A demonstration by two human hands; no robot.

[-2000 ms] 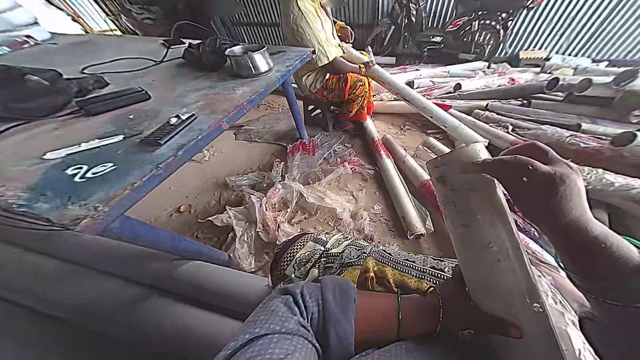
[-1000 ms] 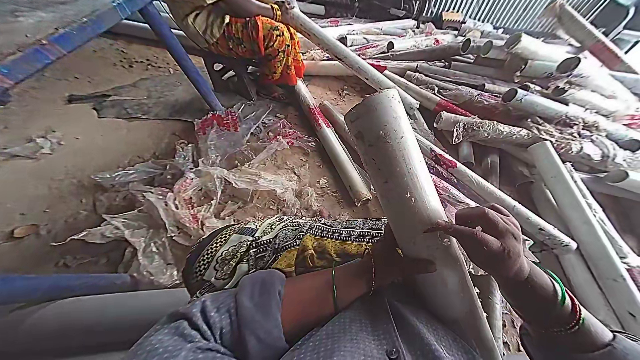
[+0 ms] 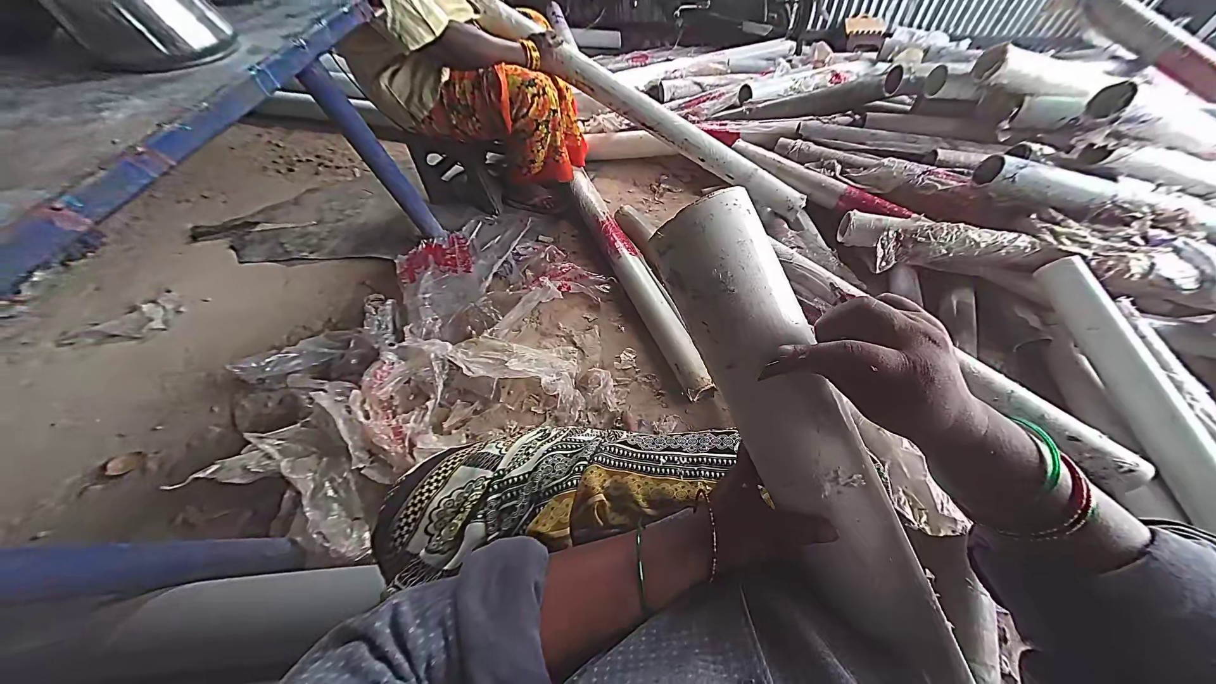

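A thick off-white plastic pipe (image 3: 788,380) slants across my lap, its upper end pointing away and to the left. My left hand (image 3: 769,518) is wrapped around its lower part from the left, the thumb lying across its surface. On the pipe's right side rests my right hand (image 3: 879,366), fingers curled and thumb or finger laid on the surface; whether it holds a small thing is hidden. Patterned cloth (image 3: 589,484) covers my knee beneath the pipe. Thin bangles circle both wrists.
A blue-edged metal table (image 3: 180,142) bears a steel pot (image 3: 138,33). Crumpled plastic wrapping (image 3: 380,380) lies on the dirt floor. Ahead, a seated person (image 3: 494,104) holds a long pipe (image 3: 665,114). Many pipes, some wrapped, are heaped at the right (image 3: 1092,190). A large grey pipe (image 3: 237,613) lies lower left.
The view has swung right and down from the table. My right hand has moved from near the pipe's upper end to farther down its side; my left hand still holds the pipe.
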